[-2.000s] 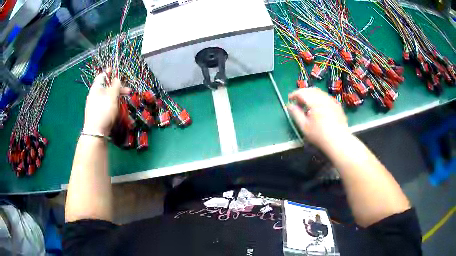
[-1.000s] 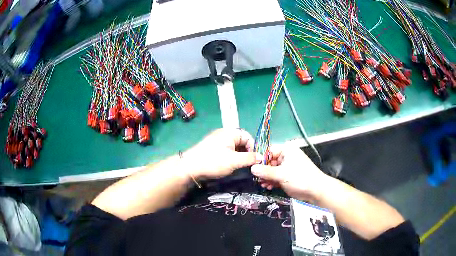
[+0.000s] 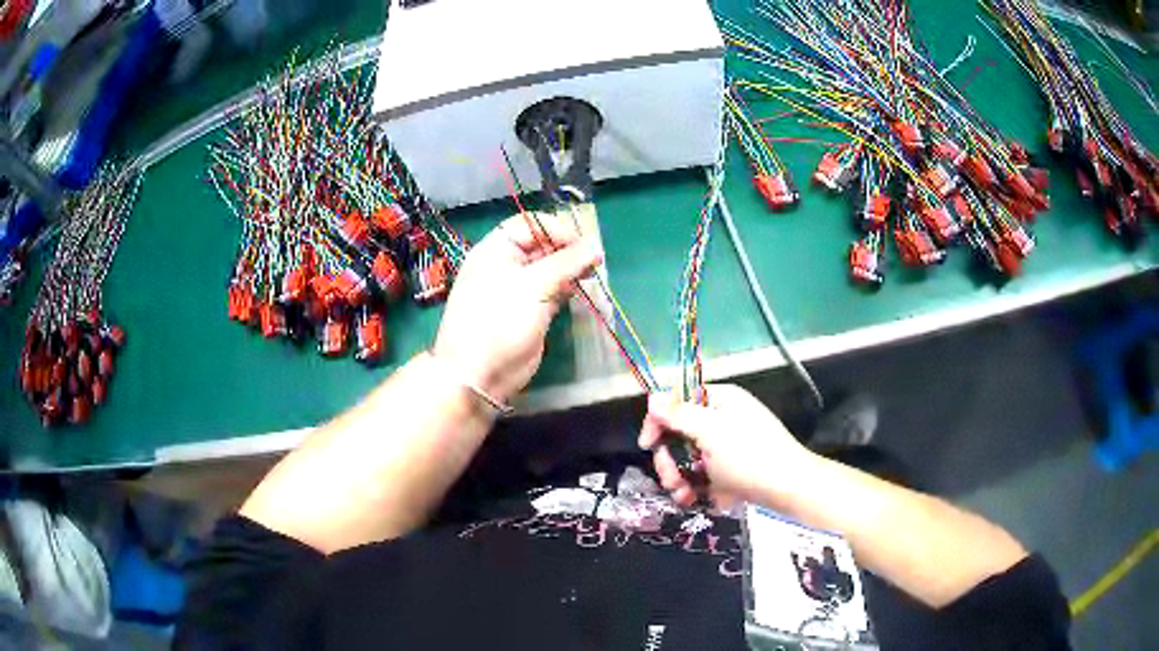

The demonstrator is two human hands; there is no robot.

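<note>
My right hand (image 3: 712,445) is closed around the plug end of a connector harness, low in front of my chest; the plug is mostly hidden in the fist. The harness's loose wires (image 3: 693,299) run up from it towards the machine's right side. My left hand (image 3: 521,286) pinches a few separated wires (image 3: 619,327), red, yellow and dark among them, whose free ends stick up past the fingers. The left hand is just below and left of the black twisting head (image 3: 559,140) on the white twisting machine (image 3: 559,76).
Harness piles lie left of the machine (image 3: 337,280), at far left (image 3: 70,363), right (image 3: 934,204) and far right (image 3: 1106,165). A pale strip (image 3: 595,337) runs from below the head to the bench edge. A grey cable (image 3: 759,293) crosses the edge.
My left hand reached to the left pile, then met my right hand at the harness. Now it has moved up and left with a few wires, while my right hand keeps the plug end.
</note>
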